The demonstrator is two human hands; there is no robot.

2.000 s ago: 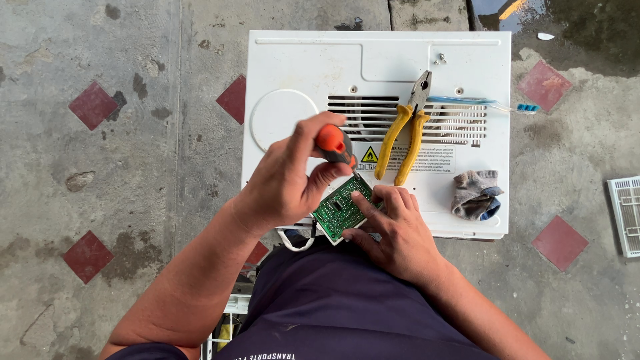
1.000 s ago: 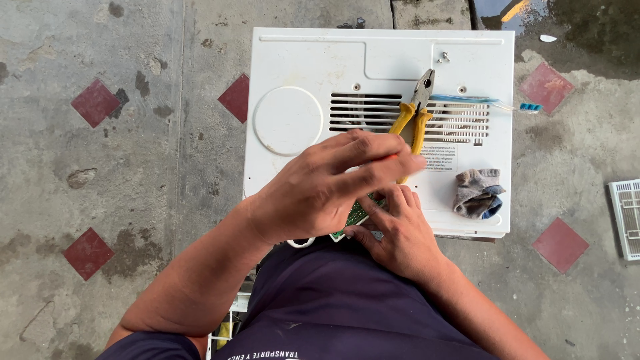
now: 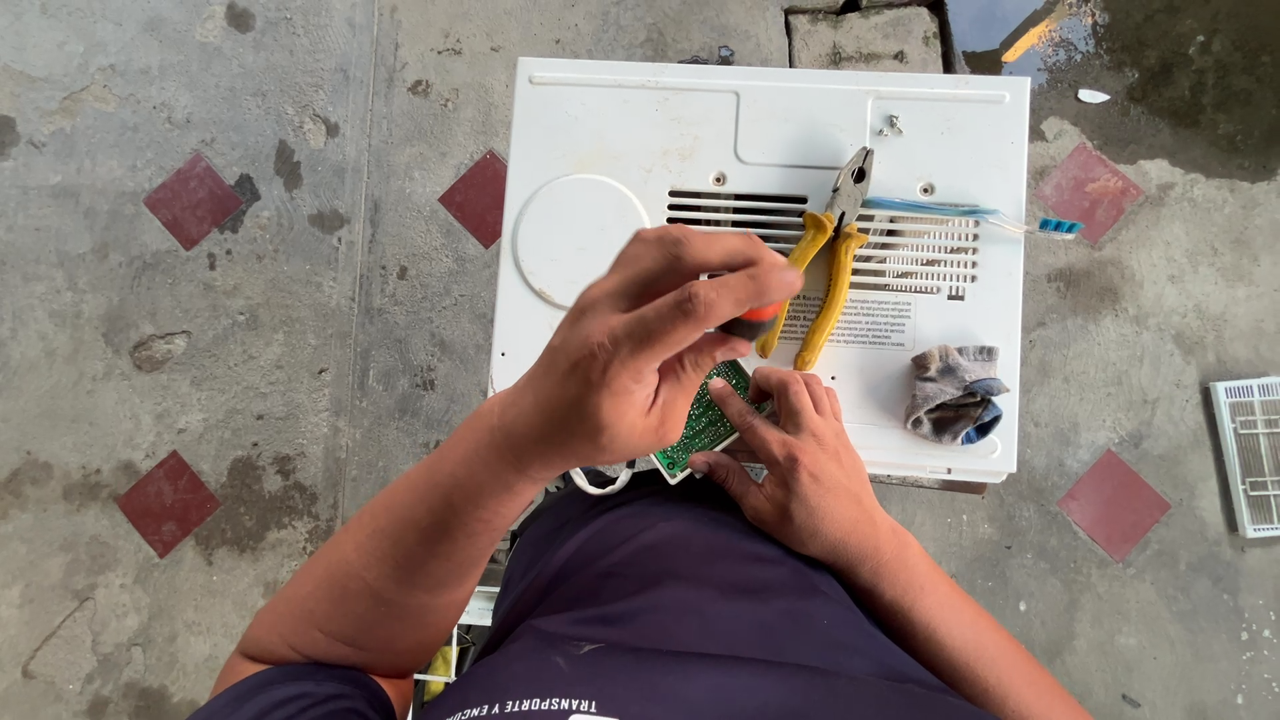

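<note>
My left hand (image 3: 650,350) is raised over the circuit board, its fingers closed around the orange and dark handle of a screwdriver (image 3: 757,318); the tool's tip is hidden. Below it, a green printed circuit board (image 3: 706,418) in a white frame lies at the near edge of a white appliance panel (image 3: 640,120). Fingers of my right hand (image 3: 800,455) rest on the board's right side and edge, pressing or holding it. Combination pliers with yellow handles (image 3: 838,270) lie on the panel just beyond my hands. A white cable (image 3: 600,488) loops out left of the board.
A blue toothbrush (image 3: 960,210) lies across the panel's vent slots, with small screws (image 3: 890,124) farther back. A crumpled grey cloth (image 3: 955,395) sits at the right. On the concrete floor are a white grille (image 3: 1250,455) at far right and a puddle (image 3: 1180,80) at the back right.
My left hand has risen and turned over the screwdriver, now covering more of the board than two seconds ago. My right hand has stayed at the board.
</note>
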